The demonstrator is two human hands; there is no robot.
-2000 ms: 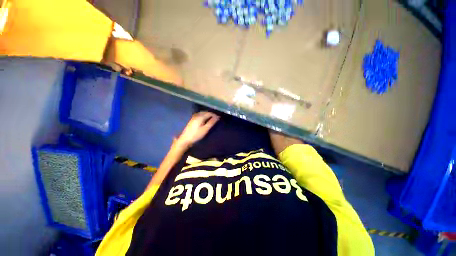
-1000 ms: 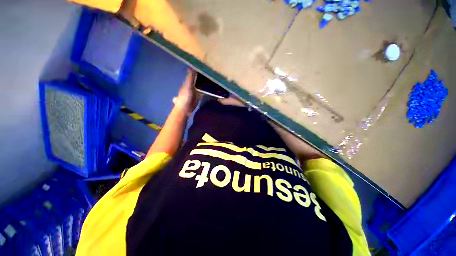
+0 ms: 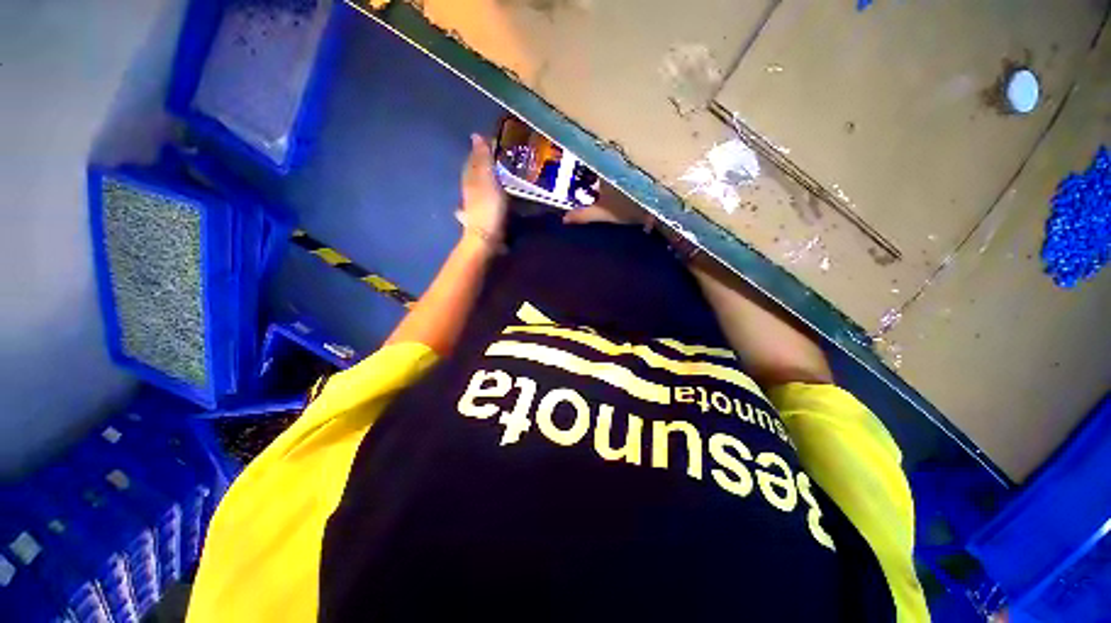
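Note:
A phone (image 3: 545, 167) with a lit, colourful screen is tilted just below the table's near edge. My left hand (image 3: 483, 195) is at the phone's left end and holds it, with its fingers partly hidden behind it. My right hand (image 3: 595, 212) is at the phone's lower right corner, mostly hidden by the dark shirt and the table edge, so its grip cannot be told.
The cardboard-covered table (image 3: 853, 146) slants across the upper right. On it are a white round dish (image 3: 1021, 90) on a dark stain and a pile of small blue parts (image 3: 1079, 222). Blue crates (image 3: 156, 286) stand at left; a blue tray (image 3: 1054, 487) is at lower right.
The phone has come out from under the table edge and its screen now shows lit. The view has shifted, so the pale-faced pile has almost left the picture at the top.

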